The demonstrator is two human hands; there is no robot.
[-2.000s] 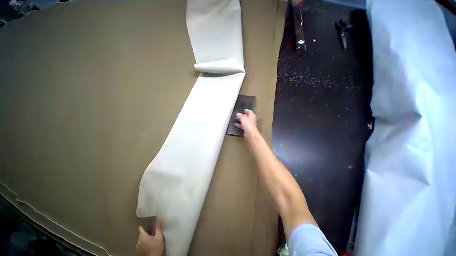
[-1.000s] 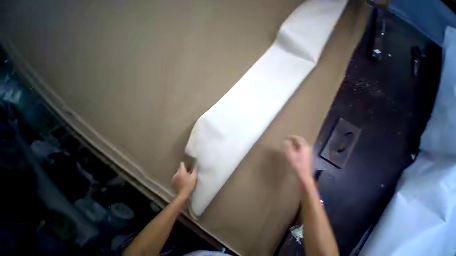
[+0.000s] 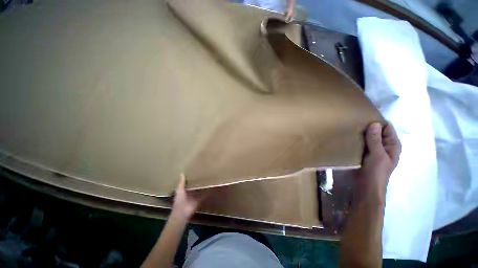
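The tan fabric ply (image 3: 251, 125) is lifted and stretched over the lay (image 3: 272, 201). Its near long edge hangs between my hands, and a fold bulges towards the far side. My left hand (image 3: 184, 199) grips the near edge of the ply. My right hand (image 3: 381, 146) grips its corner above the dark tabletop, beside the white sheeting (image 3: 403, 104). The block weight cannot be seen now.
Another person's hand (image 3: 290, 11) is at the far edge of the ply. Black-looking scissors (image 3: 341, 52) lie on the dark tabletop (image 3: 327, 42). A whitish object (image 3: 326, 179) lies on the near part of the tabletop. Green floor shows below the table edge.
The pale folded-back strip has been turned over, so tan cloth now shows. My right hand, empty a second ago, has moved right and taken the corner. The view has turned.
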